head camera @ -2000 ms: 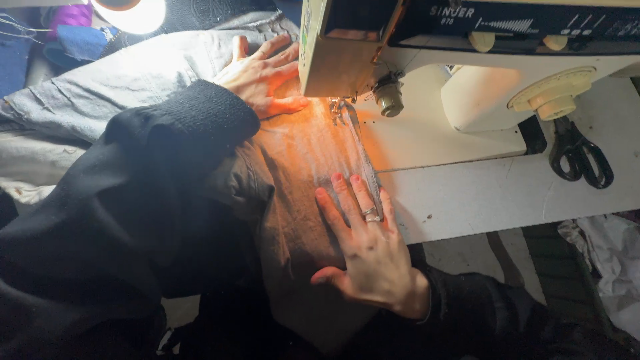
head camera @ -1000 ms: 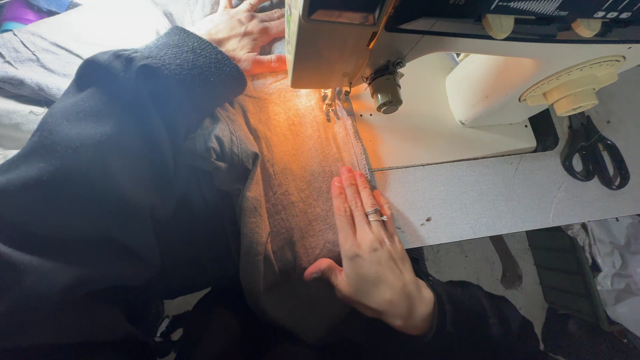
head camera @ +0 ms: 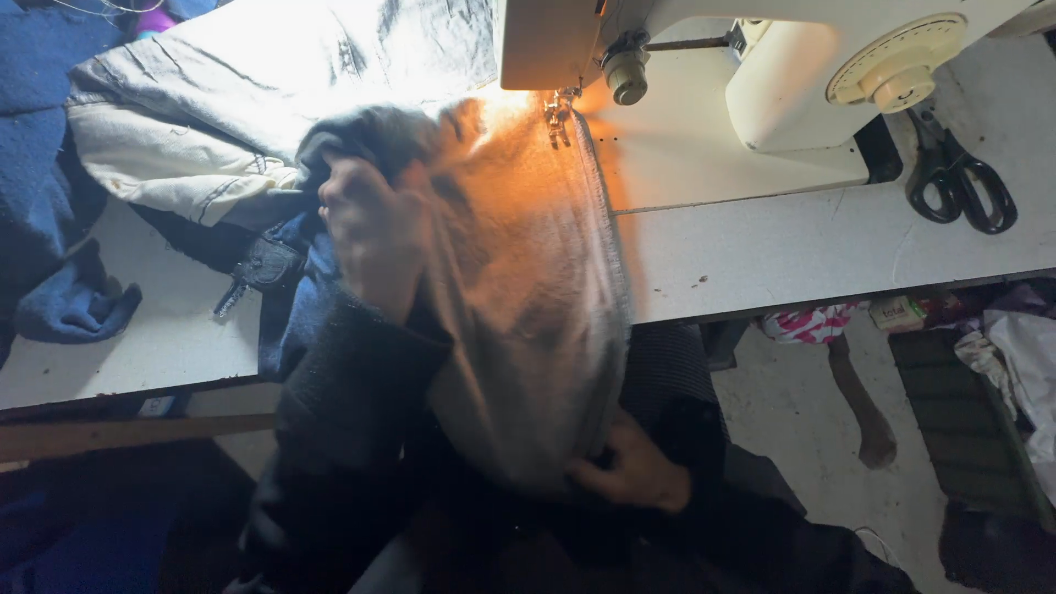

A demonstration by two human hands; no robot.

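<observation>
Grey fabric (head camera: 528, 305) runs from the sewing machine's presser foot (head camera: 557, 124) down over the table's front edge, an overcast seam along its right side. My left hand (head camera: 375, 227), slightly blurred, grips a bunched fold of this cloth, left of the presser foot. Lower down, past the table edge, my right hand (head camera: 635, 466) has the fabric's lower right edge between thumb and fingers. The sewing machine (head camera: 544, 49) lights the cloth near its needle. Whether the foot is up or down I cannot tell.
Black-handled scissors (head camera: 961, 177) lie on the table (head camera: 742, 256), below the machine's handwheel (head camera: 899, 62). Pale cloth (head camera: 190, 124) and blue cloth (head camera: 33, 165) cover the table's left part. A dark green crate (head camera: 957, 412) with bags beside it stands on the floor at right.
My left hand has moved from flat beside the machine head down toward me and has gathered cloth. From flat on the fabric, my right hand has moved down to its lower edge and grips it.
</observation>
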